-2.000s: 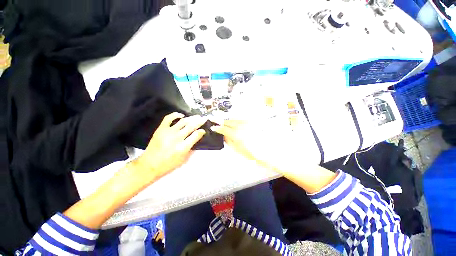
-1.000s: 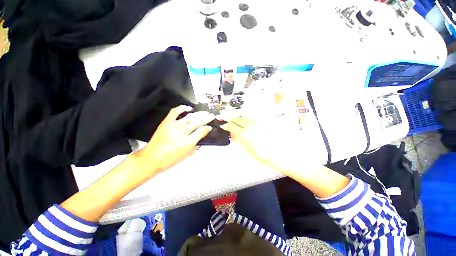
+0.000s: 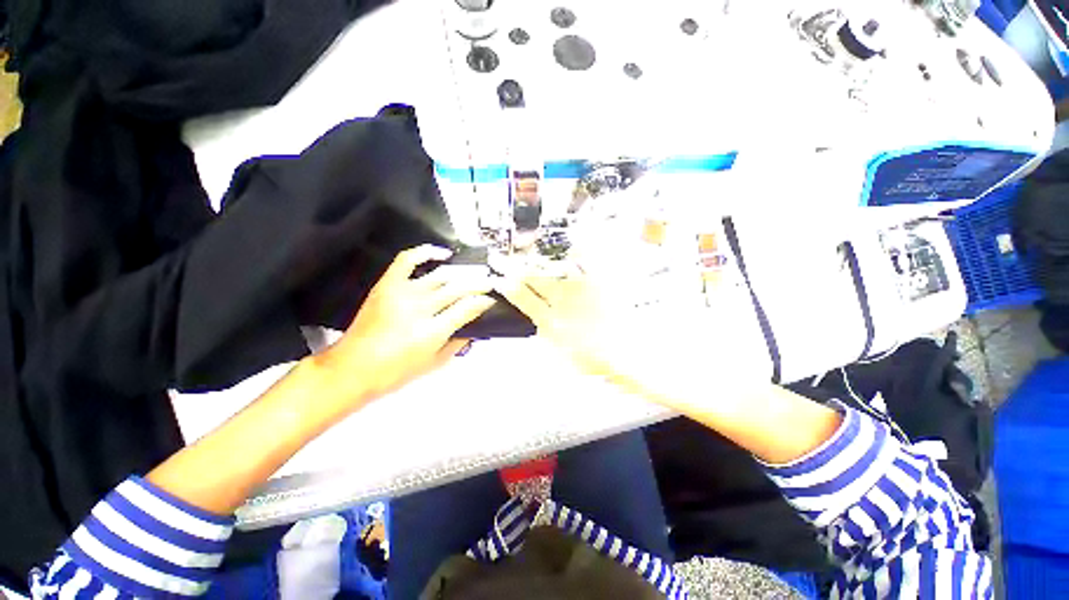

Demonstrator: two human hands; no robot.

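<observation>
A large black garment point(image 3: 293, 246) lies left of the needle and drapes over the table's left side. Its narrow edge lies under both hands, just in front of the presser foot point(image 3: 498, 240) of the white sewing machine point(image 3: 727, 82). My left hand point(image 3: 410, 311) presses on the black cloth, with thumb and fingers pinching it near the edge. My right hand point(image 3: 563, 316) has its fingertips on the same edge, close to the left fingertips. The right hand is washed out by bright light, and the exact grip is partly hidden.
The machine's dark control panel point(image 3: 955, 174) is at right. Two black straps point(image 3: 750, 299) cross the bed. Small tan tabs point(image 3: 708, 252) sit right of the needle. Blue crates point(image 3: 994, 252) stand at far right. A black heap point(image 3: 727, 492) with a white cord lies below the table's right side.
The view has shifted, so the machine appears farther right than two seconds ago. The right fingers have moved slightly closer to the presser foot and left hand. Both hands stay on the cloth.
</observation>
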